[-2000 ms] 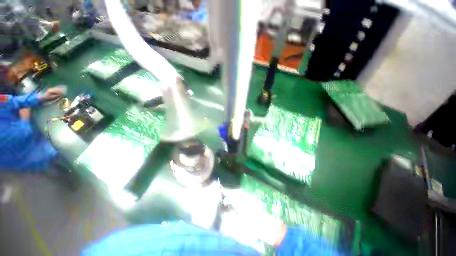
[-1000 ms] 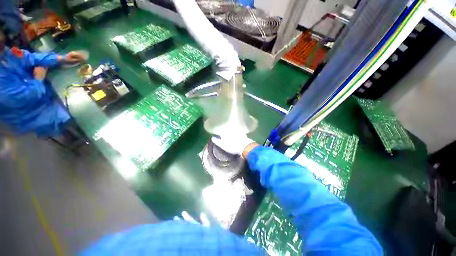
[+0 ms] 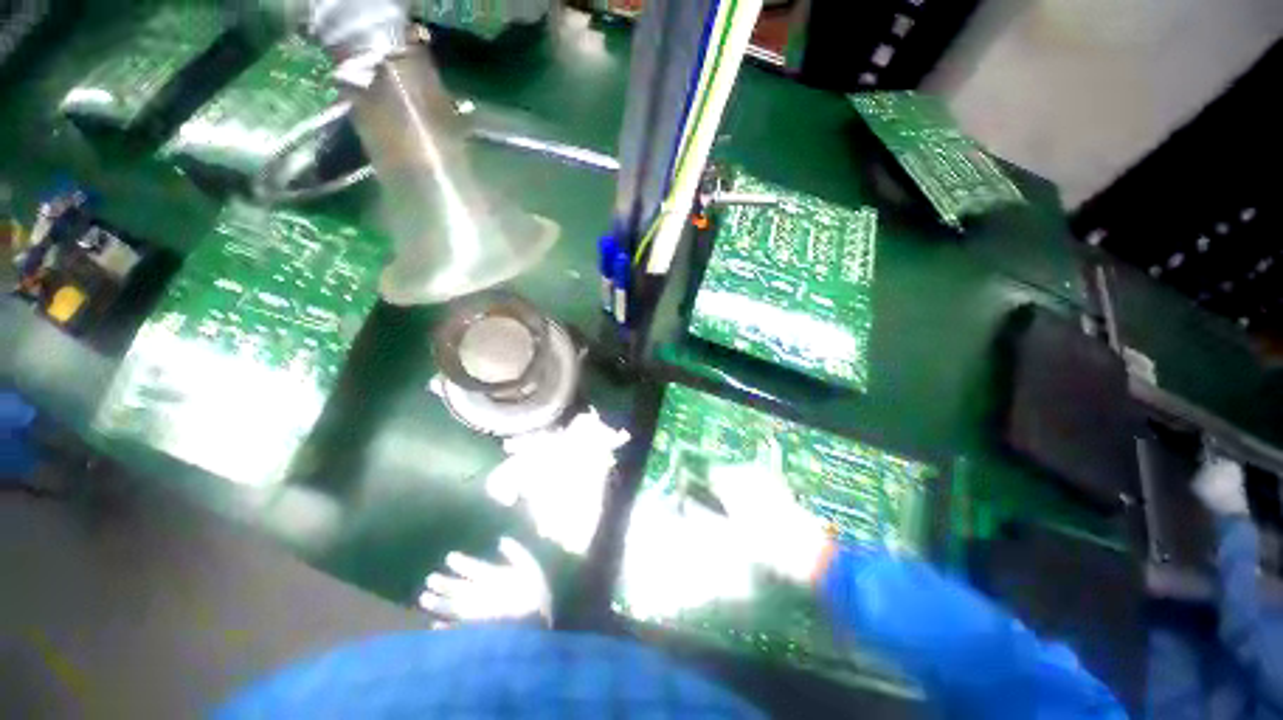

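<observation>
A large green circuit board (image 3: 872, 492) lies in front of me with strong glare on its left part. My right hand (image 3: 767, 521), white-gloved and blurred, is over this board; whether it holds something is unclear in the glare. My left hand (image 3: 493, 584), white-gloved with fingers spread, is at the bench edge left of the board and holds nothing visible. A crumpled white cloth (image 3: 563, 471) lies between my left hand and a round silver can (image 3: 504, 369).
A clear extraction hood (image 3: 443, 211) hangs above the can. A metal post (image 3: 661, 155) with cables stands behind the board. Other boards lie left (image 3: 253, 338), behind (image 3: 791, 281) and back right (image 3: 936, 155). A black pad (image 3: 1069, 408) and another person's gloved hand (image 3: 1221, 485) are at right.
My right hand has moved from the can's top to over the near board. More of my left hand shows. The view has shifted, and another person's hand now shows at right.
</observation>
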